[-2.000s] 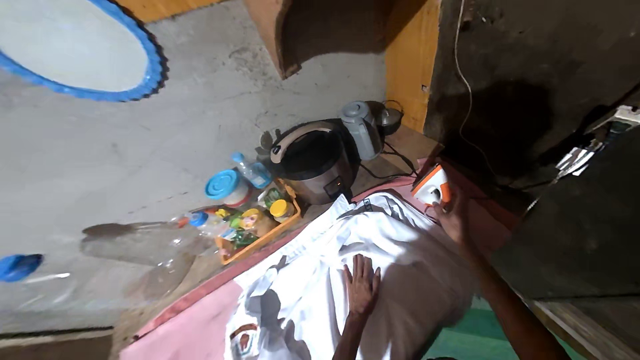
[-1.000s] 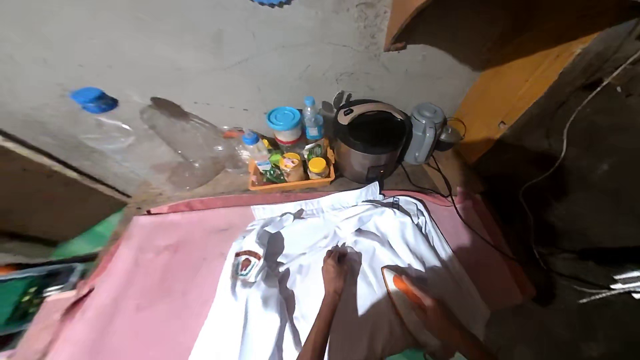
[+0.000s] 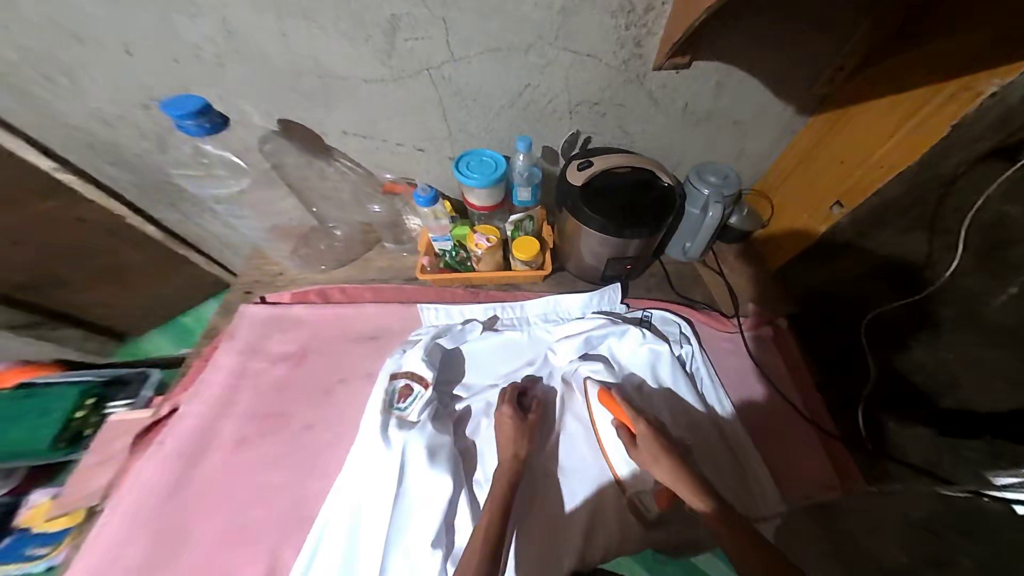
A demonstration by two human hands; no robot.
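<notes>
A white long-sleeved shirt [image 3: 496, 352] with a sewn-on badge [image 3: 410, 394] lies spread over a pink cloth [image 3: 312, 376]. My right hand [image 3: 652, 448] grips the orange handle of a white and orange clothes iron [image 3: 612, 448], which rests on the right part of the shirt. Just left of the iron, my left hand [image 3: 518, 420] is on the shirt with its fingers curled; whether they pinch the fabric cannot be told. The shirt collar [image 3: 520, 310] points toward the wall.
Behind the cloth stand an orange basket [image 3: 484, 278] of jars and packets, a rice cooker [image 3: 616, 216], a grey jug [image 3: 704, 212] and large clear plastic bottles [image 3: 320, 192]. A black cord [image 3: 748, 344] runs down the right side. A crate [image 3: 80, 408] with folded cloths is at the left.
The iron, held up beyond the shirt's right side two seconds ago, has come down onto the shirt. My left hand, flat with spread fingers then, has curled. The view has turned.
</notes>
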